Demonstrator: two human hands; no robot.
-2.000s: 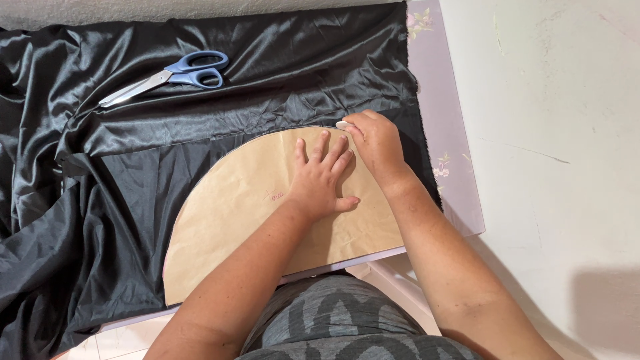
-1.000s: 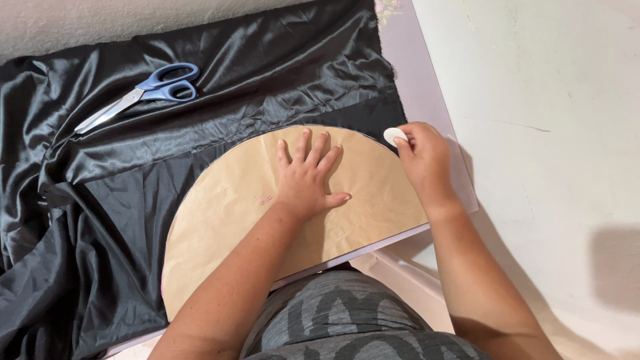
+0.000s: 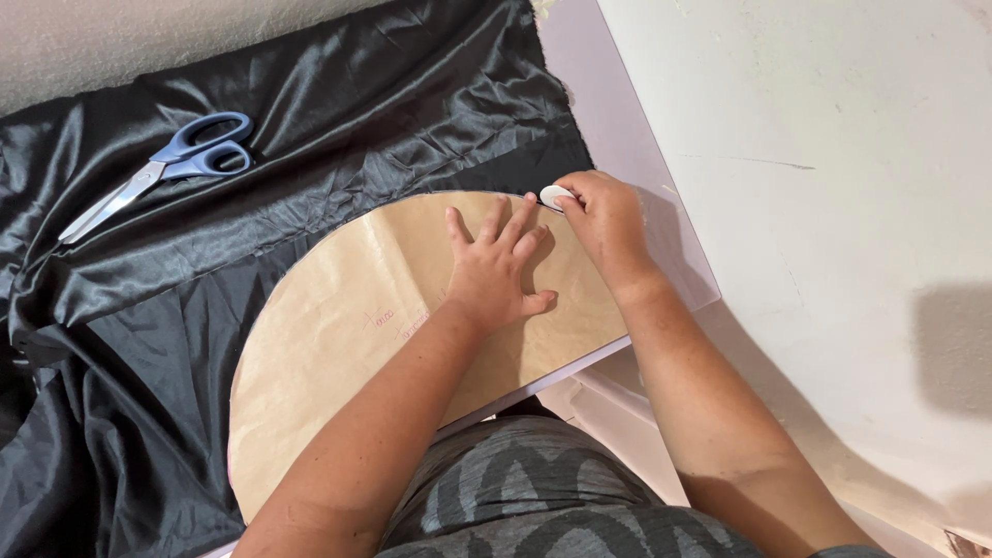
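A brown paper pattern piece point(image 3: 333, 318) with a curved far edge lies on black satin fabric point(image 3: 372, 101) and bears handwriting. My left hand point(image 3: 500, 267) presses flat on the paper near its curved edge, fingers spread, holding nothing. Between the thumb and fingers of my right hand point(image 3: 601, 221) is a white disc, probably tailor's chalk point(image 3: 555, 197), held at the curved edge on the right, just beside the left fingertips. A pale line shows along part of that curve. Scissors with blue handles point(image 3: 203, 151) rest on the fabric at the upper left.
The lilac tabletop point(image 3: 620, 116) shows along the fabric's right side, and its near edge runs beside my body. A pale wall point(image 3: 814, 194) stands at the right. Rough whitish material point(image 3: 116, 39) borders the fabric at the upper left. Bunched fabric lies at the left.
My left hand has shifted right along the paper, toward the right hand. Compared with two seconds ago, the right hand with the white disc is farther right along the curved edge.
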